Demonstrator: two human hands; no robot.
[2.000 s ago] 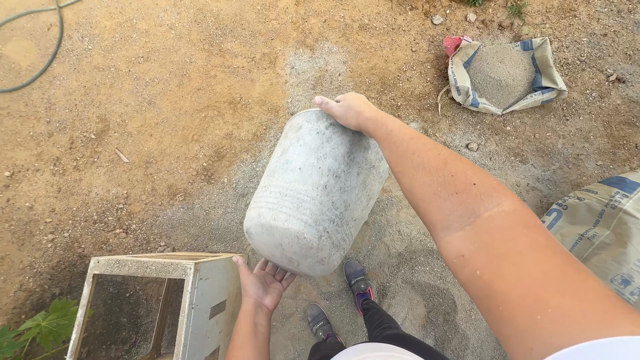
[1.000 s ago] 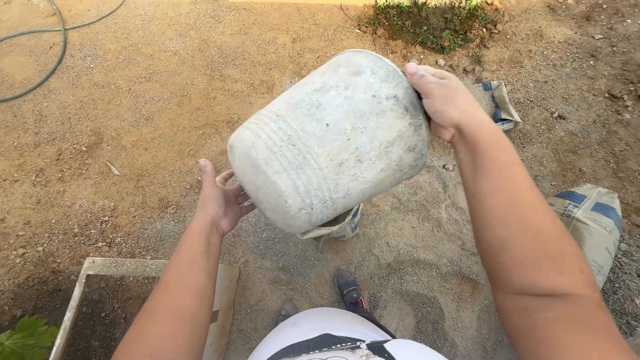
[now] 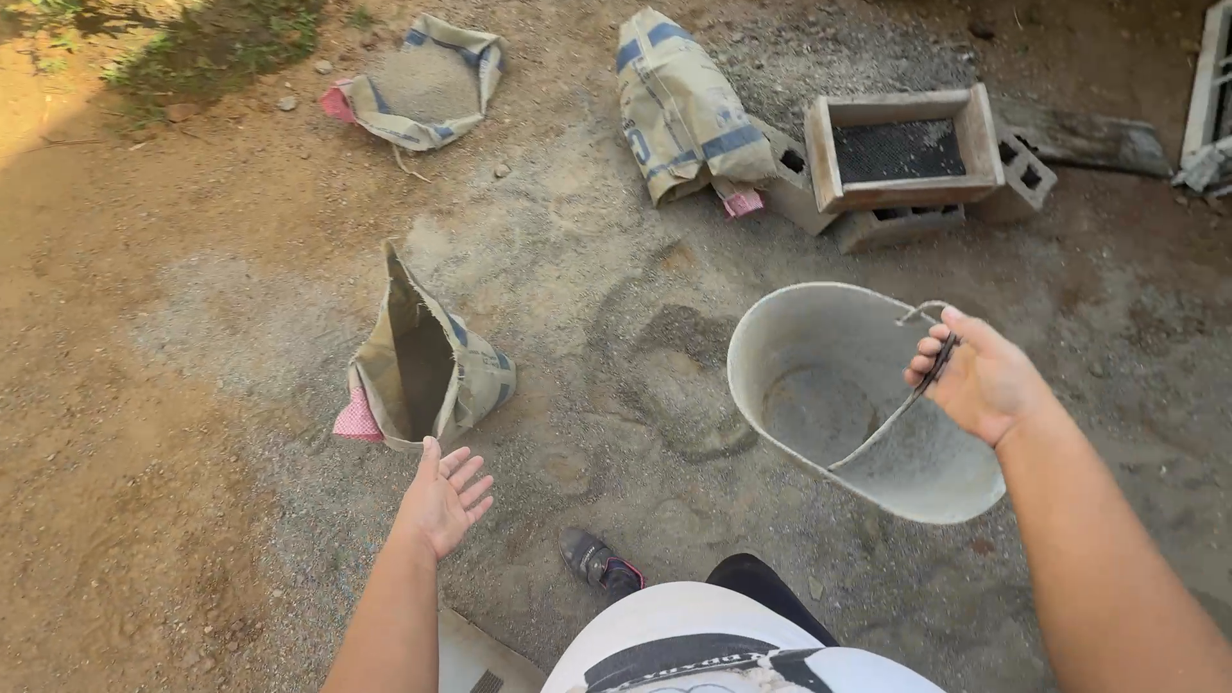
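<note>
My right hand (image 3: 977,380) is closed around the wire handle of a grey, worn bucket (image 3: 818,337), which hangs tilted with its mouth facing up and looks empty but for residue. My left hand (image 3: 448,500) holds nothing, its fingers spread and palm up, just below the mouth of an upright woven sack (image 3: 481,380). That sack gapes, its inside is dark, and a pink checked scrap shows at its lower left edge. Whether the left fingertips touch the sack cannot be told.
An open sack of grey sand (image 3: 433,82) stands at the upper left. Another woven sack (image 3: 688,106) lies at the top centre, beside a wood-framed sieve (image 3: 905,197) on concrete blocks (image 3: 1025,183). A wooden plank (image 3: 1078,140) lies behind. A pale box edge (image 3: 481,654) shows at the bottom.
Both hands held the bucket with its outer base toward me; now its mouth faces up, the right hand has its handle and the left hand has let go. The view has swung right.
</note>
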